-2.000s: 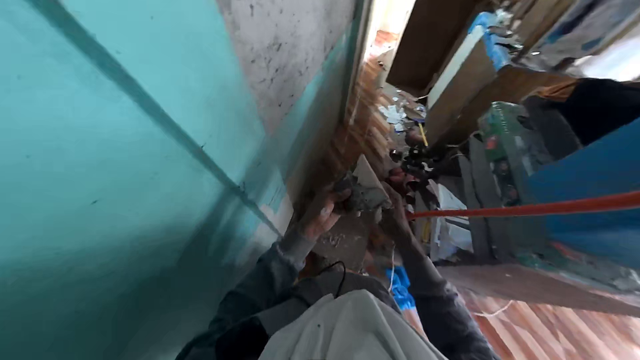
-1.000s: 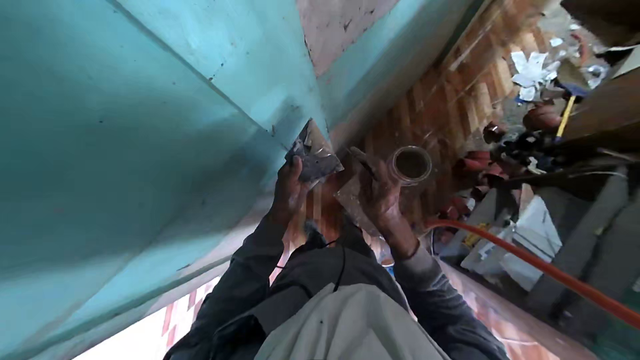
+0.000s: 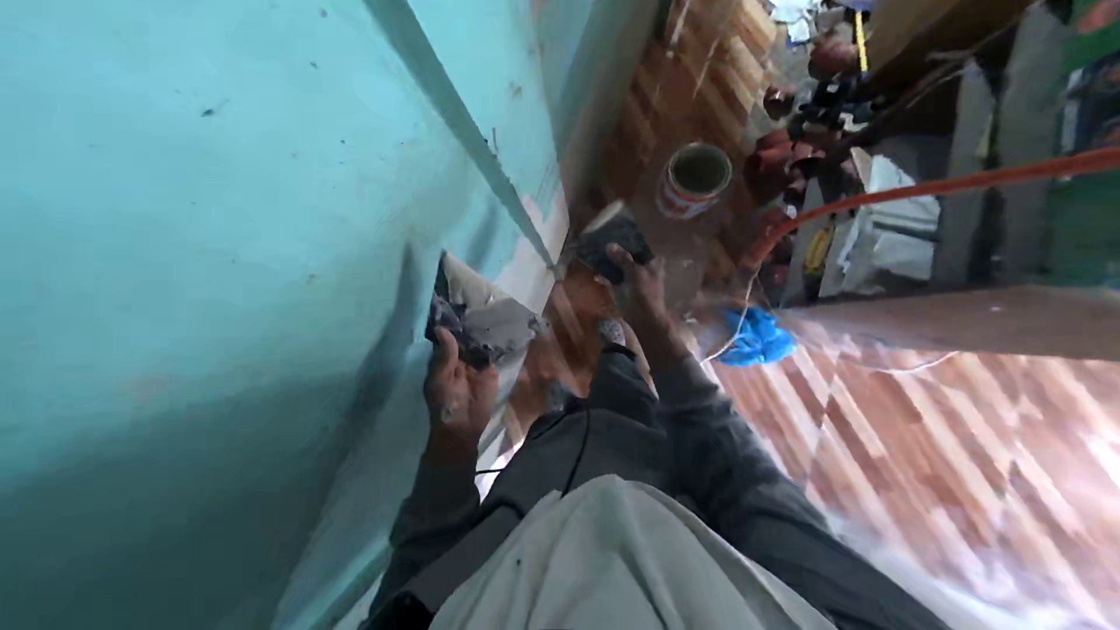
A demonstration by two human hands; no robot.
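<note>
My left hand (image 3: 459,385) grips a flat plate smeared with grey paste (image 3: 499,324), held close to the turquoise wall (image 3: 289,219). In my right hand (image 3: 639,280) is a dark, broad flat blade, probably a putty knife (image 3: 612,241), with pale material along its far edge. The blade is near the foot of the wall, to the right of the plate. An open round tin (image 3: 697,175) stands on the floor beyond my right hand. The exact edge of each tool is partly hidden by paste and fingers.
An orange-red hose (image 3: 945,185) crosses at the right. Below it a blue plastic bag (image 3: 757,337) lies on the wood-patterned floor (image 3: 875,420). Reddish-brown fittings (image 3: 774,157), papers (image 3: 897,236) and a yellow-handled tool (image 3: 861,39) lie among clutter at the upper right.
My hands are farther apart than one second ago; the right has moved its blade toward the wall's foot. The view has shifted, bringing the blue bag into sight.
</note>
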